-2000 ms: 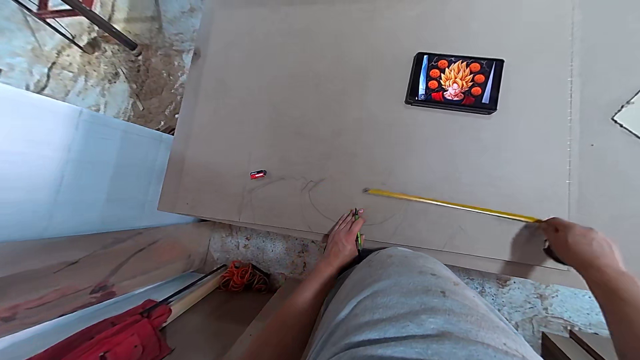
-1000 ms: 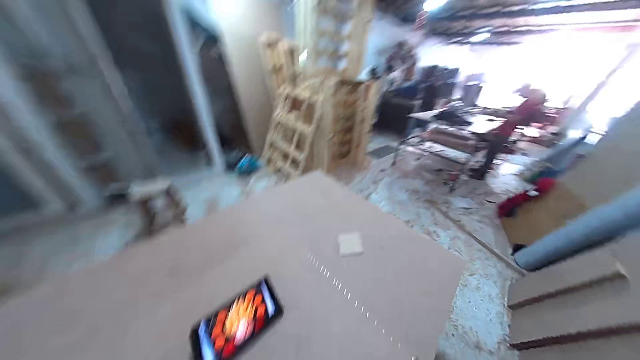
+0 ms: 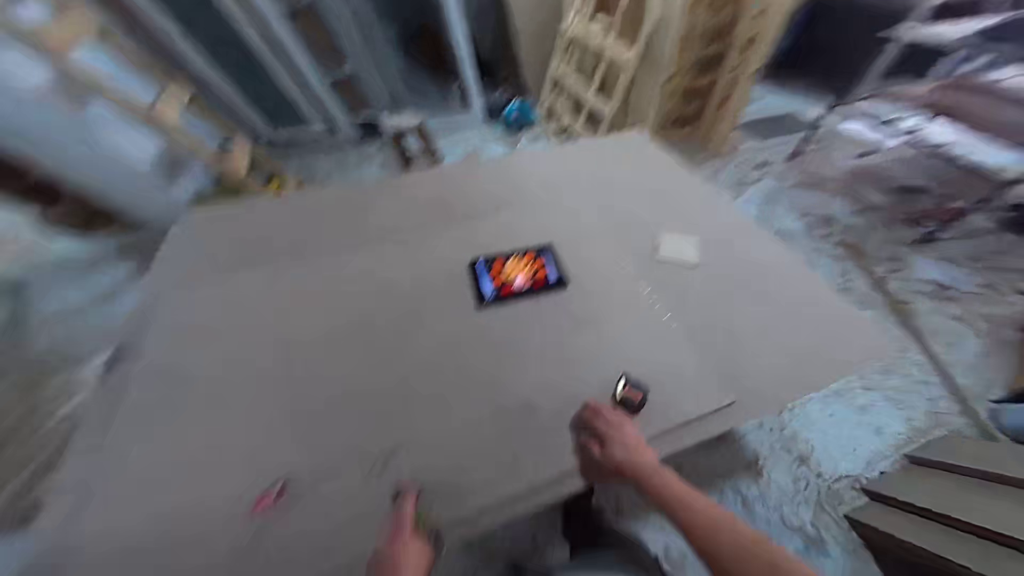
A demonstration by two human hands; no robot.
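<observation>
A large grey-brown board (image 3: 360, 336) fills the middle of the view. My left hand (image 3: 404, 540) is at its near edge, closed around a small green and dark object (image 3: 424, 524) that is too blurred to name. Farther right, my right hand (image 3: 604, 440) is curled above the board near the edge; whether it grips anything does not show. Just beyond its fingers lies a tape measure (image 3: 630, 394) with its blade not visibly extended. A tablet (image 3: 518, 274) with a lit picture rests mid-board. A small red object (image 3: 270, 496) lies at the lower left.
A pale square piece (image 3: 678, 249) lies on the board's right part, and a thin dark strip (image 3: 696, 420) near its front edge. Stacked boards (image 3: 952, 488) stand at the lower right. Wooden frames (image 3: 596, 64) and a small stool (image 3: 412, 140) are beyond the far edge.
Two seconds ago my right hand held the tape measure with its yellow blade stretched across the board; now the tape measure lies beyond that hand, with no long blade showing. The view has swung widely.
</observation>
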